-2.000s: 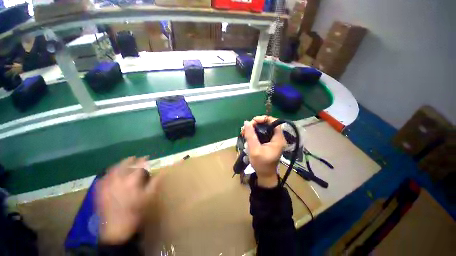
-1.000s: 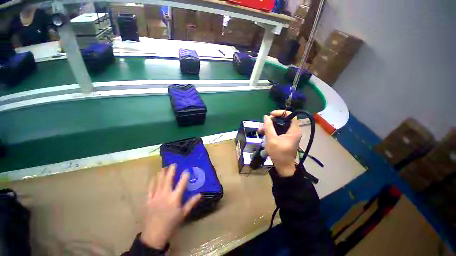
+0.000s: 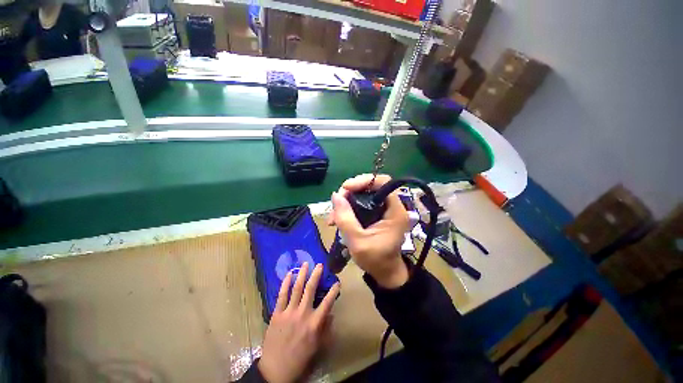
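Note:
A portable speaker (image 3: 278,241) with a blue grille and black casing lies face up on the bench. My left hand (image 3: 298,318) rests on its lower part, fingers spread flat over the grille below the pale round centre. My right hand (image 3: 372,232) is closed around the black electric screwdriver (image 3: 366,207), just right of the speaker. The screwdriver's nose (image 3: 339,258) points down beside the speaker's right edge. Its bit tip cannot be made out. The screw feeder (image 3: 408,241) is mostly hidden behind my right hand.
The green conveyor (image 3: 187,168) behind the bench carries several speakers, one (image 3: 300,155) just beyond mine. Dark pliers (image 3: 466,243) lie right of the feeder. A balancer spring (image 3: 414,71) hangs above the screwdriver. A dark object (image 3: 22,329) is at left. A person (image 3: 61,31) stands far left.
My left hand has come to rest on the speaker, which has turned slightly. My right hand and the screwdriver have moved left from the feeder to the speaker's side. Speakers on the belt have shifted.

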